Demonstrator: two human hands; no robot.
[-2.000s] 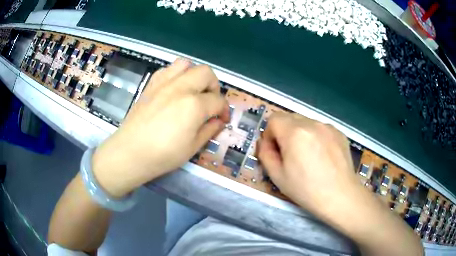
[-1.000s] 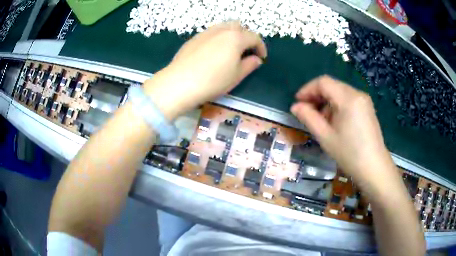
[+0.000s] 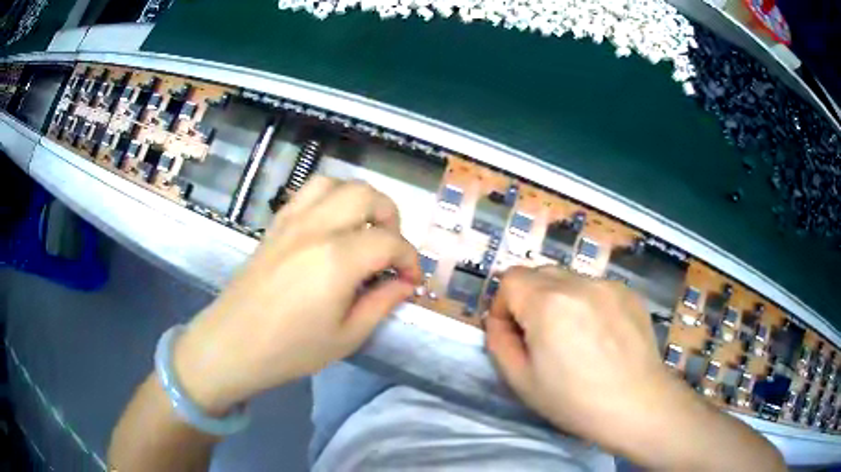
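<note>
An orange-brown circuit board (image 3: 461, 241) with dark and silver parts lies in the conveyor rail in front of me. My left hand (image 3: 323, 277) is over the board's left end, thumb and fingertips pinched together near its lower left corner. A tiny pale piece shows at or just below those fingertips; I cannot tell whether it is held or sits on the board. My right hand (image 3: 572, 341) is bent down over the board's lower middle and right part. Its fingertips touch or nearly touch the board and are partly hidden, so I cannot tell whether they hold anything.
White connectors (image 3: 590, 20) lie heaped on the dark green mat (image 3: 396, 69) beyond the rail. Black components (image 3: 775, 138) are heaped to their right. Other boards lie in the track, one at the left (image 3: 124, 115) and more at the right. The near rail edge (image 3: 129, 214) runs before my body.
Both hands have come back from above the green mat down to the board. The board sits further right in the view than two seconds ago. The green item at the top left has left view.
</note>
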